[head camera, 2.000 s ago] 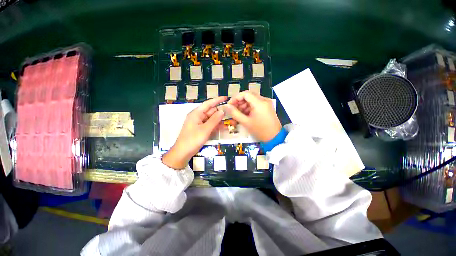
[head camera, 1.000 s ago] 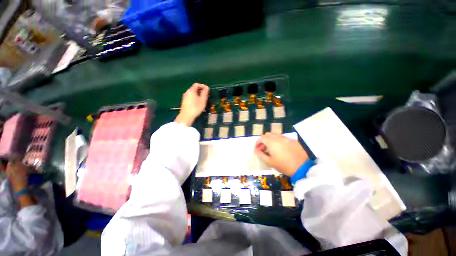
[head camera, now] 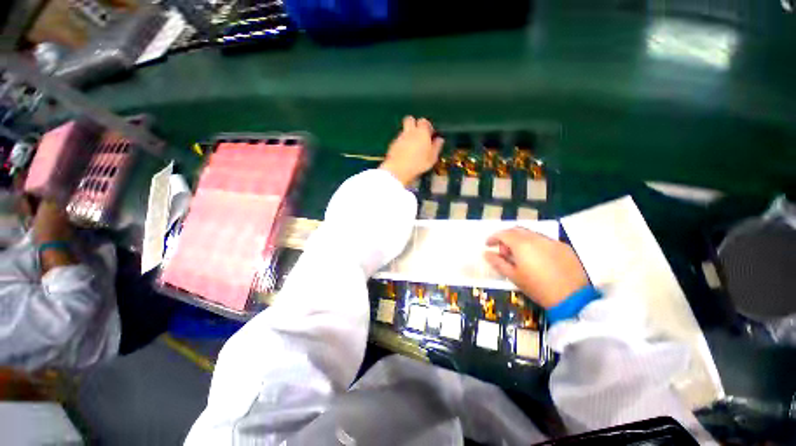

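The clear blister tray (head camera: 555,157) holds rows of small modules with orange flex cables. The far row shows black faces; the other rows show pale pads, such as one module (head camera: 489,334) in the near row. A white liner sheet (head camera: 445,247) lies across the tray. My left hand (head camera: 413,152) is at the tray's far left corner, fingers bent down; its fingertips and anything under them are unclear. My right hand (head camera: 543,268), with a blue wristband (head camera: 573,303), rests over the sheet's right part, fingers curled; I cannot tell if it holds anything.
A tray of pink pieces (head camera: 234,222) is at left. Larger white sheets (head camera: 641,283) slant at right, beside a dark mesh-topped disc (head camera: 761,266). A blue bin (head camera: 345,17) is at the far side. Another person's hand (head camera: 51,228) is at far left by more pink pieces.
My hands were together over the liner sheet; my left hand has moved to the tray's far left corner, my right stays over the sheet. The view has turned left, showing another person.
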